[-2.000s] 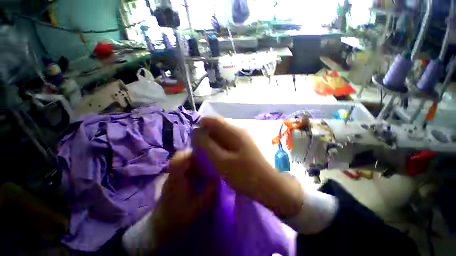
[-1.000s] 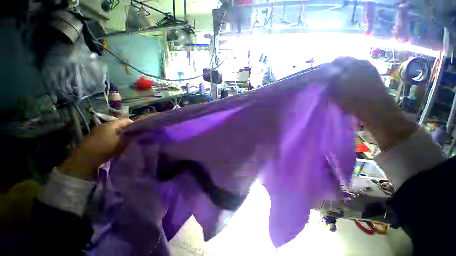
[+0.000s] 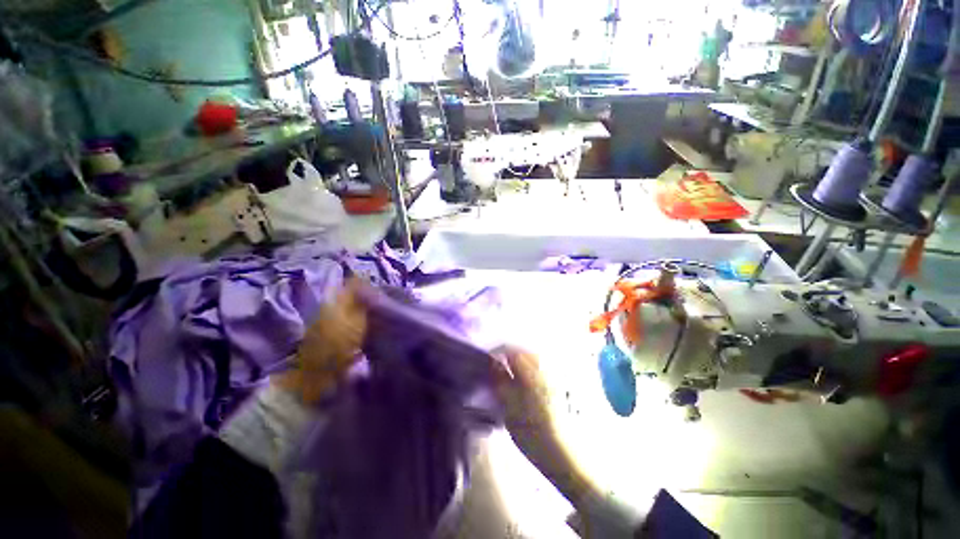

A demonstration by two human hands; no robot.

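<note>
A purple garment piece hangs between my hands in front of me, blurred by motion. My left hand grips its upper left part. My right hand holds its right edge; the fingers are partly hidden by cloth and blur. More purple pieces lie heaped at the left. The off-white sewing machine head reaches in from the right, with a blue oval hanging at its left end and an orange cloth strip tied on it.
A white trough runs along the table's back edge, with purple cloth and a blue-and-yellow item in it. Lilac thread cones stand at the upper right. A white bag and other machines are behind. Strong glare covers the table near my right hand.
The garment piece was spread wide and raised across the view; it is now lower and bunched. My hands have come down and closer together. The view has tilted down, showing the machine again.
</note>
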